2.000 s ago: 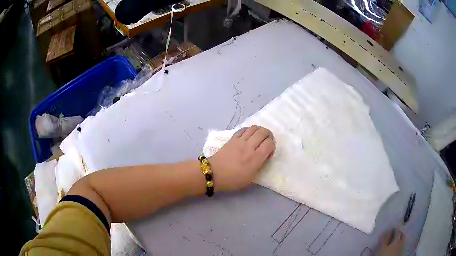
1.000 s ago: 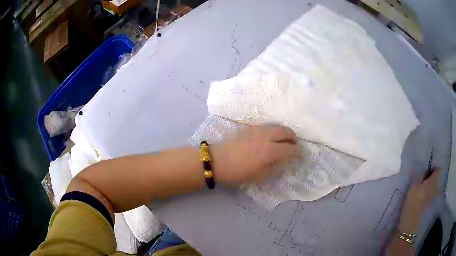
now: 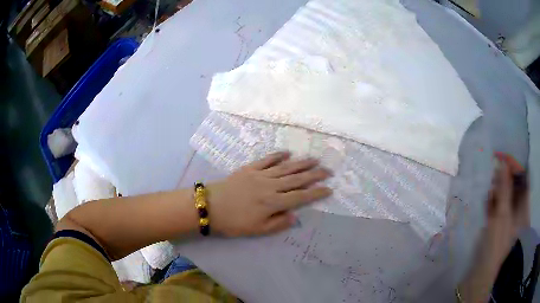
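Note:
A single sheer lace panel [image 3: 379, 180] lies flat on the pale table cover, its upper part under the thicker, opaque stacked panels [image 3: 367, 89]. My left hand [image 3: 272, 192] lies palm down on the lace panel's lower left part, fingers spread, holding nothing. It hides part of the panel's lower edge. My right hand [image 3: 506, 198] is blurred at the right, beyond the panel's right end and apart from it. Its fingers point up the table; whether it holds something cannot be told.
Pen lines mark the grey-white pressing table cover [image 3: 154, 112]. A blue basket [image 3: 80, 89] stands off the table's left edge, with cardboard boxes [image 3: 56, 53] beyond. White fabric bundles [image 3: 95, 180] lie by my left arm. A dark object [image 3: 510, 275] shows at the lower right.
The lace panel now lies flatter and more spread out below the stack. My left hand has moved slightly left. My right hand has moved up the table. The view has shifted.

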